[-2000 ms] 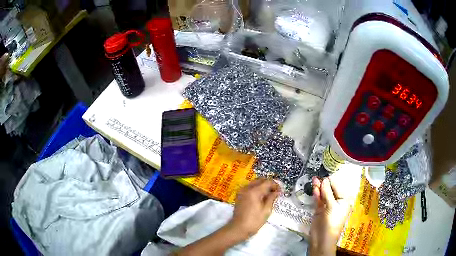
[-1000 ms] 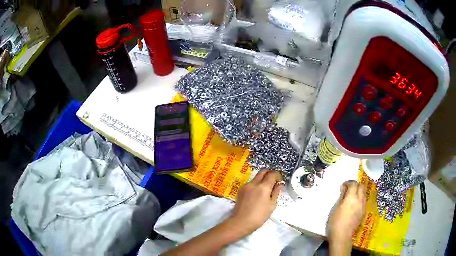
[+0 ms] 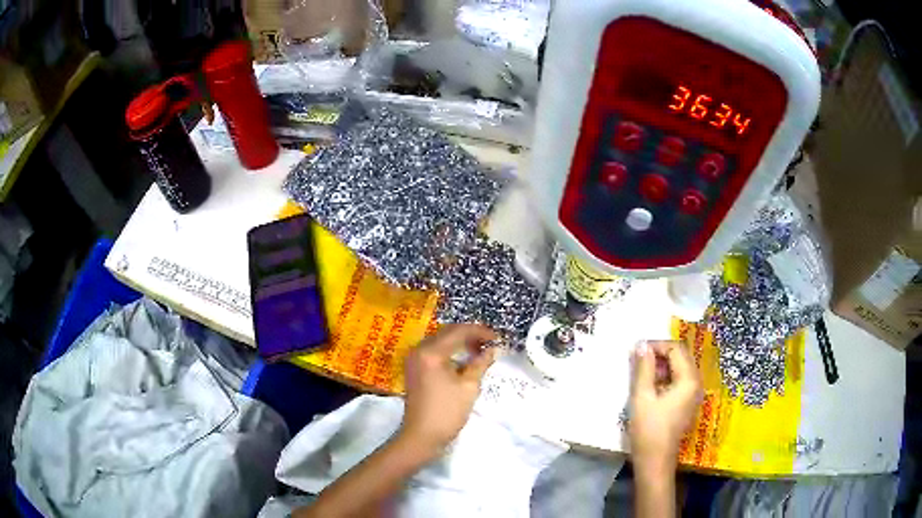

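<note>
My left hand (image 3: 442, 384) is at the front edge of the left pile of silver snap parts (image 3: 485, 293), thumb and fingertips close together. Whether a small part is between them is too small to tell. My right hand (image 3: 662, 397) is raised right of the lower die, between it and the right pile (image 3: 748, 339), fingers curled against the thumb; its grip is hidden. The snap machine's white head (image 3: 558, 132) shows a red 3634. The lower die (image 3: 555, 342) lies under the yellowish collar (image 3: 591, 280), with no cloth on it. A pale garment (image 3: 354, 445) lies below my left forearm.
A smartphone (image 3: 288, 286) lies on the table's left part, partly on a yellow printed sheet (image 3: 369, 324). Behind it stand a black bottle (image 3: 174, 162) and a red bottle (image 3: 241, 111). A blue tub (image 3: 86, 283) holds pale cloth at left. A black stick (image 3: 827, 349) lies at right.
The camera view has shifted, so the table and machine sit further left. My right hand has moved away from the die, and its fingers are now more curled. My left hand stays by the left pile.
</note>
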